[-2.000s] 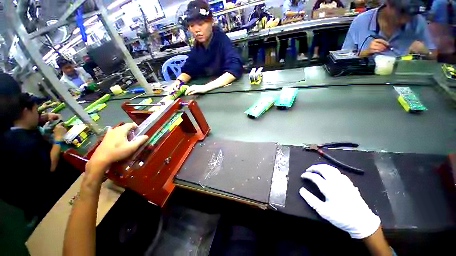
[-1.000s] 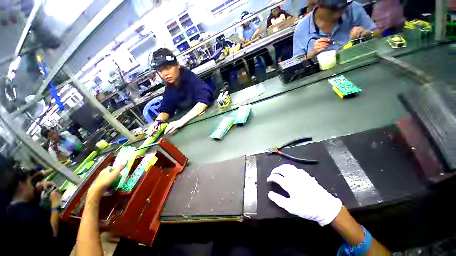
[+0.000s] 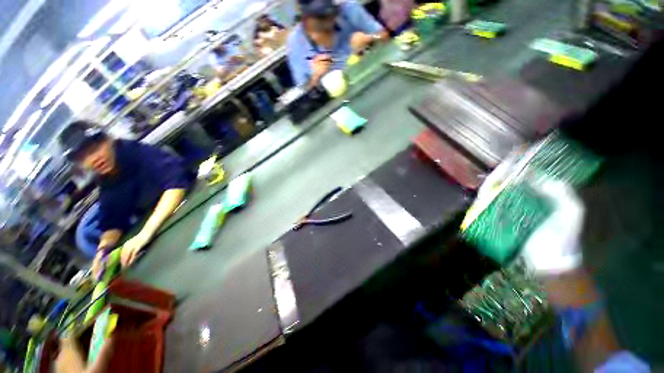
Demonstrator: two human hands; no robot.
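Observation:
My right hand (image 3: 557, 229), in a white glove, is blurred at the right, against green circuit boards (image 3: 506, 222) with pale streaks and a yellow edge. Whether its fingers grip one is not clear. My left hand (image 3: 70, 358), bare, is blurred and cut off at the lower left, beside a green and yellow circuit board (image 3: 100, 336) at the red fixture (image 3: 147, 315). Its fingers and any grip cannot be made out.
Open cutters (image 3: 320, 217) lie across the edge of the black mat (image 3: 335, 255). A ridged block (image 3: 466, 120) on a red base stands at its far right end. Boards (image 3: 210, 226) lie on the green belt (image 3: 291, 171). Green pieces (image 3: 506, 306) show below my right hand. Two people work opposite.
The view has swung right and tilted. My right hand has left the mat for the green boards beyond its right end. My left hand and the fixture now sit at the lower left corner.

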